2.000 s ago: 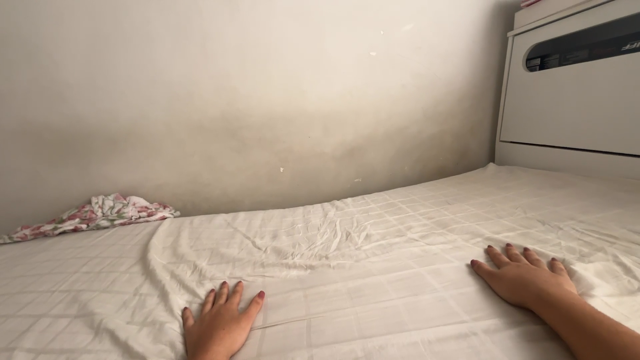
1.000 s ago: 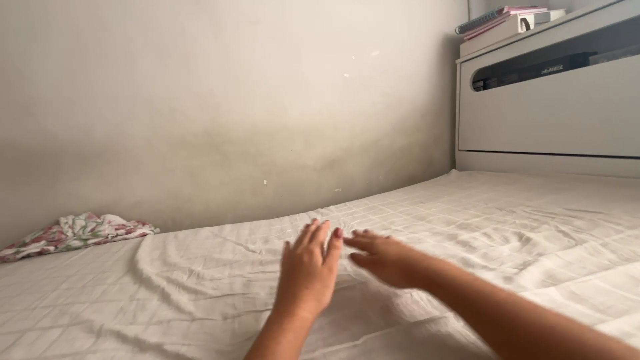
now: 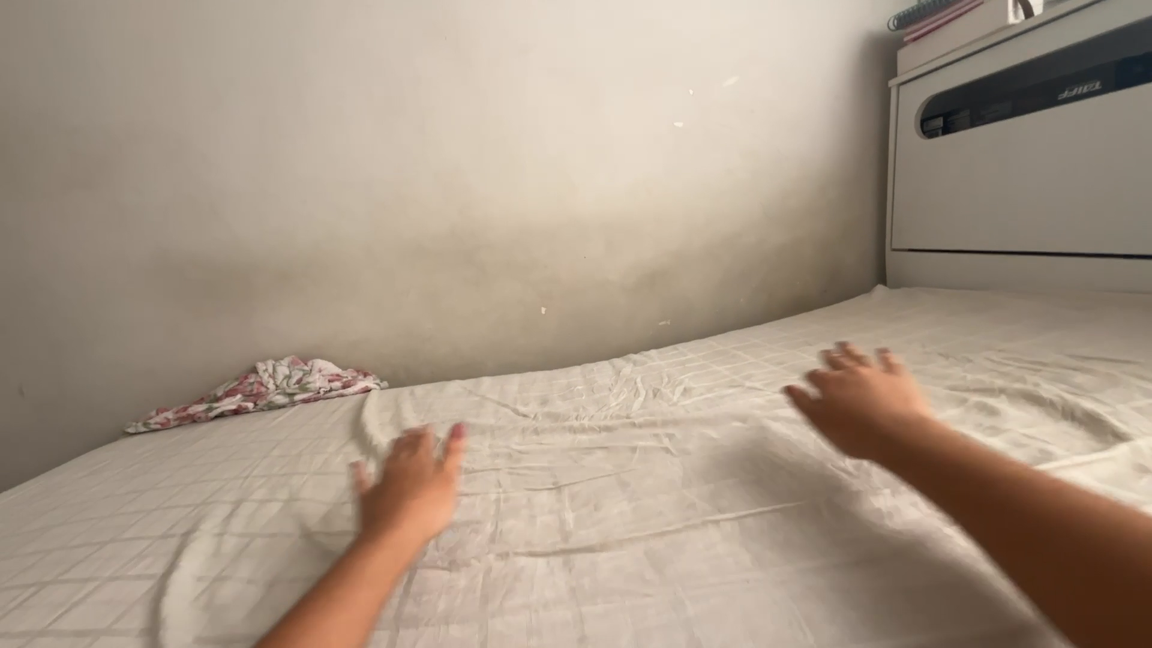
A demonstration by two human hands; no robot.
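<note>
A white bed sheet (image 3: 612, 540) with a faint check pattern covers the bed, with wrinkles and soft ridges running across it. My left hand (image 3: 409, 481) is over the sheet left of centre, fingers spread and holding nothing. Farther right, my right hand (image 3: 855, 396) is also spread, with nothing in it. Both hands are blurred, and whether they touch the sheet I cannot tell. Near the wall at the left lies a crumpled floral cloth (image 3: 288, 382) in white, pink and green.
A stained pale wall (image 3: 504, 180) runs along the bed's far side. At the right, a white headboard or cabinet (image 3: 1017, 189) has an oval-ended opening with dark items inside. A spiral notebook (image 3: 918, 16) and other flat items rest on top.
My hands were flat and wide apart on the sheet, then came close together near the middle. Now they are apart again, left hand to the left and right hand to the right.
</note>
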